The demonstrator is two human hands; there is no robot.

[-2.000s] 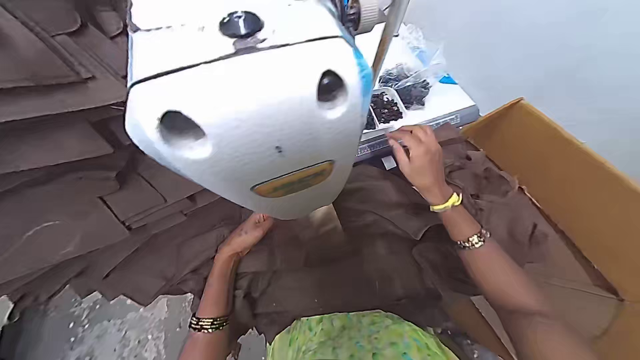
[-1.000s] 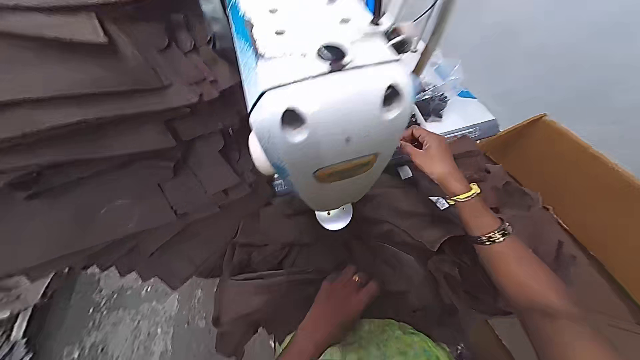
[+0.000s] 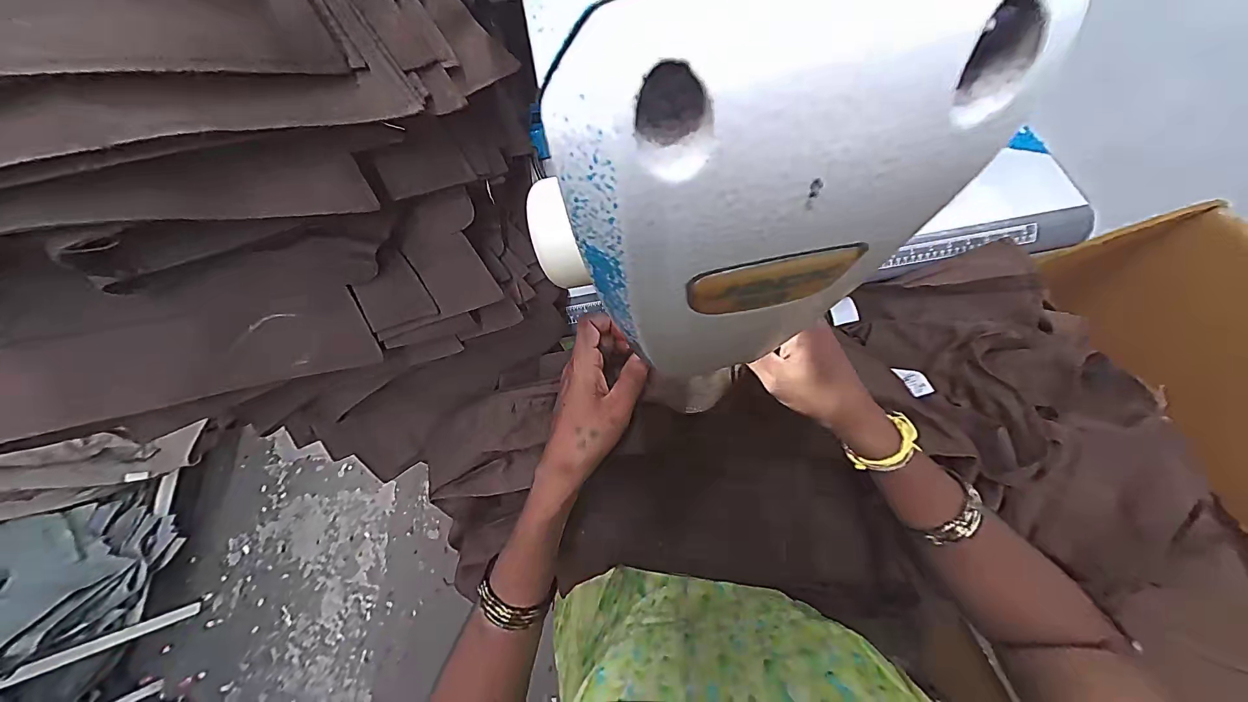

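A white industrial sewing machine head (image 3: 780, 195) fills the upper middle and hides what lies beneath it. My left hand (image 3: 593, 400) is at its lower left edge, fingers bent and thumb raised, over brown fabric (image 3: 721, 497). My right hand (image 3: 804, 375) is at the lower right edge of the head, its fingertips partly hidden and close to the fabric; whether they pinch it cannot be told. The brown fabric spreads under both hands and over my lap. Two small white labels, one of them a printed label (image 3: 914, 381), lie on it right of my right hand.
Stacked brown cut fabric pieces (image 3: 195, 195) cover the left side. A cardboard box (image 3: 1150, 292) stands at the right, with brown cloth against it. Grey floor littered with scraps (image 3: 312, 556) shows at the lower left, beside bundled grey cloth (image 3: 78, 575).
My left hand has moved from the fabric near my lap up to the machine's lower left. My right hand has come from beside the parts tray to the machine's lower right. The view has moved closer.
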